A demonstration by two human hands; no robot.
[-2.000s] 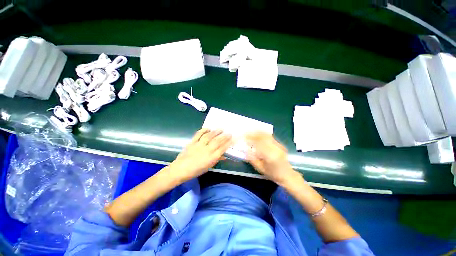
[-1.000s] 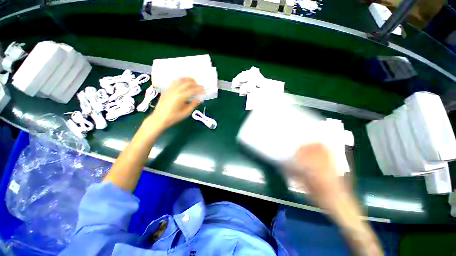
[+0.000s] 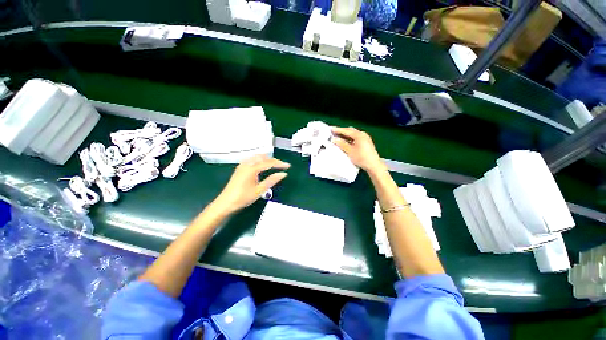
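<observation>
A white box [image 3: 300, 236] lies flat on the dark green bench in front of me. My left hand [image 3: 251, 182] is open above the bench, left of and behind the box, partly covering a small coiled white cable. My right hand [image 3: 355, 147] reaches to the centre pile of white card inserts [image 3: 334, 165], its fingers touching the pile's top; whether it grips a card I cannot tell. A second card pile [image 3: 406, 222] lies partly under my right forearm. A stack of white boxes [image 3: 229, 135] stands behind my left hand.
Coiled cables [image 3: 127, 159] lie in a heap at left. White box stacks stand at far left [image 3: 48, 121] and right [image 3: 515, 204]. Clear plastic bags [image 3: 50, 272] fill the lower left. A printed box [image 3: 425, 107] lies on the belt. A white fixture [image 3: 332, 33] stands beyond.
A white box that was blurred in my right hand now lies on the bench in front. My right hand has moved to the centre card pile. My left hand has left the rear box stack.
</observation>
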